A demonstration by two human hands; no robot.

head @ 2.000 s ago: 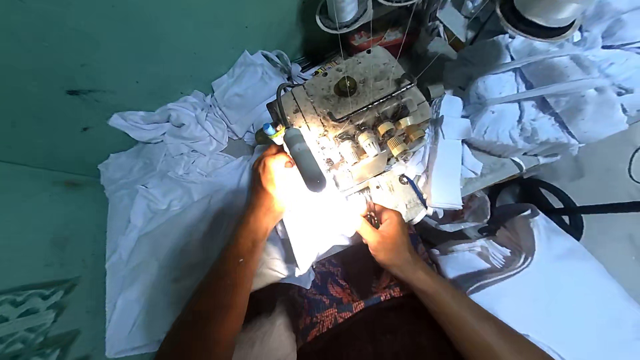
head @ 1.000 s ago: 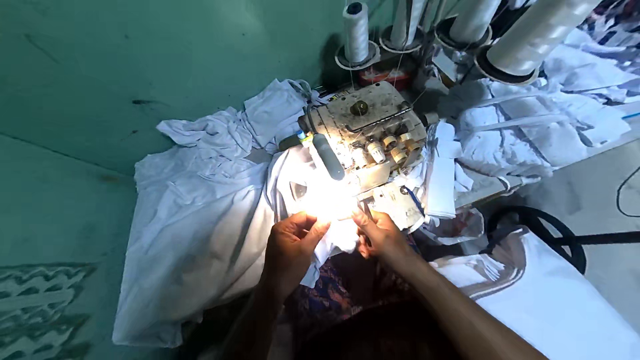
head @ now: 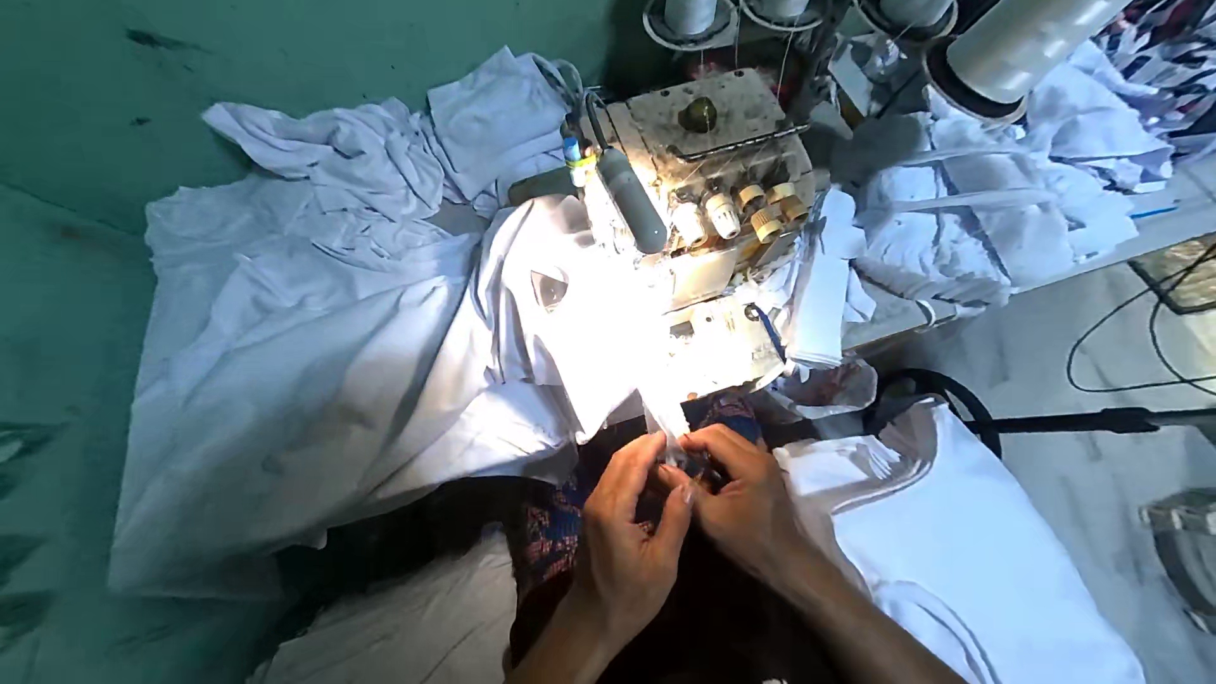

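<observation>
Below the front edge of an overlock sewing machine [head: 727,347], my left hand [head: 632,532] and my right hand [head: 746,499] meet, fingertips nearly touching. Both pinch the end of a narrow white fabric strip [head: 665,413] that hangs from the brightly lit cloth. White fabric [head: 380,380] spreads from the machine's needle area to the left. A grey lamp [head: 632,199] shines on the needle area, where glare hides the detail. A dark object, perhaps small scissors, shows faintly by my right fingers; I cannot tell what it is.
Thread cones [head: 1031,47] stand behind the machine. Bundled white cloth pieces [head: 936,223] lie on the table at the right, beside a stack of white strips [head: 822,285]. Folded white fabric [head: 959,522] lies at the lower right. A green wall [head: 332,47] borders the left.
Both hands have come together and moved toward me, away from the needle area. Two seconds ago my left hand lay on the cloth beside the lamp, apart from my right.
</observation>
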